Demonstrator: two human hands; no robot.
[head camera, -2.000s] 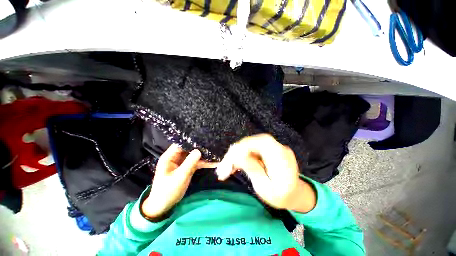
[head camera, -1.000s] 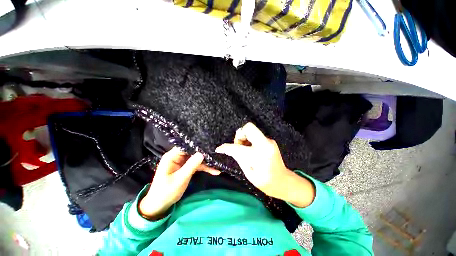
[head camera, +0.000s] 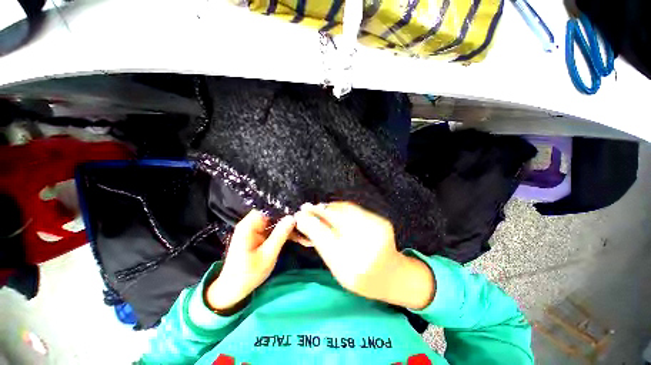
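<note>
A dark, textured garment piece fills the lap and runs up under the table edge. A flecked braid trim lies along its lower left edge and runs down to the fingers. My left hand pinches the garment edge with the trim between thumb and fingers. My right hand is right beside it, thumb and fingertips closed together at the trim, touching or nearly touching the left fingertips. A needle or thread cannot be made out; the right fingertips hide what they hold.
The white table edge crosses in front. On it are a yellow striped bundle, a pale tie and blue-handled scissors. Trimmed black pieces lie at left beside a red item. Black cloth and a purple item are at right.
My right hand was raised off the trim a second ago and has come down and left to my left fingertips. My left hand keeps its pinch at nearly the same place.
</note>
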